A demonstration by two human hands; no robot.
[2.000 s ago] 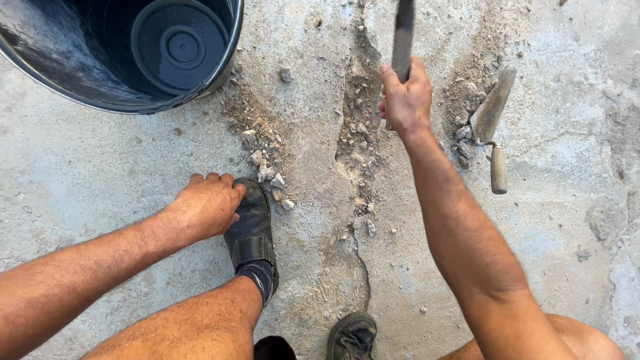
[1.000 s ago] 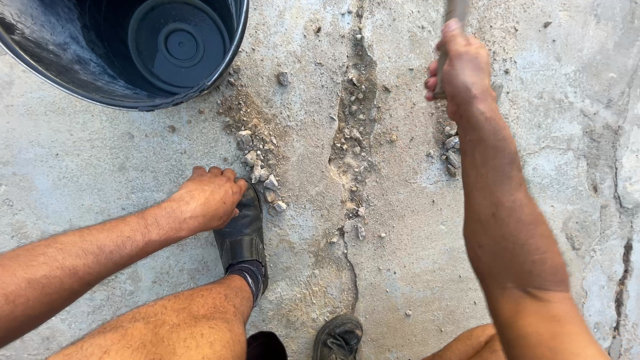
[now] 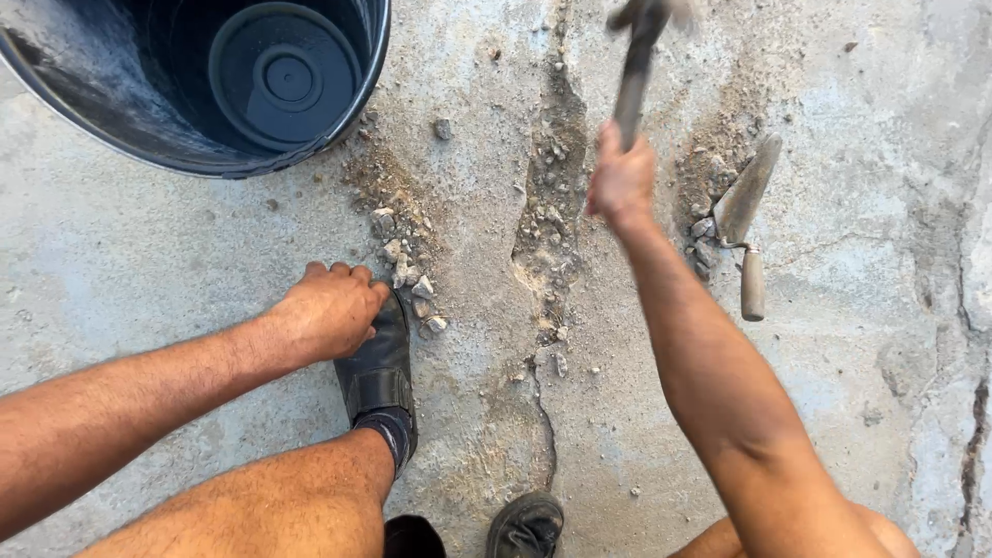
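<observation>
My right hand (image 3: 625,174) is closed around the handle of a hammer (image 3: 637,74), whose blurred head is at the top edge, right of the broken groove in the concrete (image 3: 550,194). The groove holds loose rubble and narrows into a thin crack towards my feet. My left hand (image 3: 333,310) rests on the toe of my black shoe (image 3: 381,360), fingers curled; nothing shows in it. A pointing trowel with a wooden handle (image 3: 752,287) lies on the floor to the right, its blade against small stones (image 3: 704,229).
A dark bucket (image 3: 341,128) stands at the upper left, with its inside visible. Broken concrete pieces (image 3: 401,271) and grit lie between the bucket and my left shoe. Another black shoe (image 3: 527,527) is at the bottom, beside the thin crack. A second crack (image 3: 973,457) runs down the right side.
My right hand with the hammer has moved back left and lower from one second ago, so the trowel shows again. My left hand has stayed on the shoe.
</observation>
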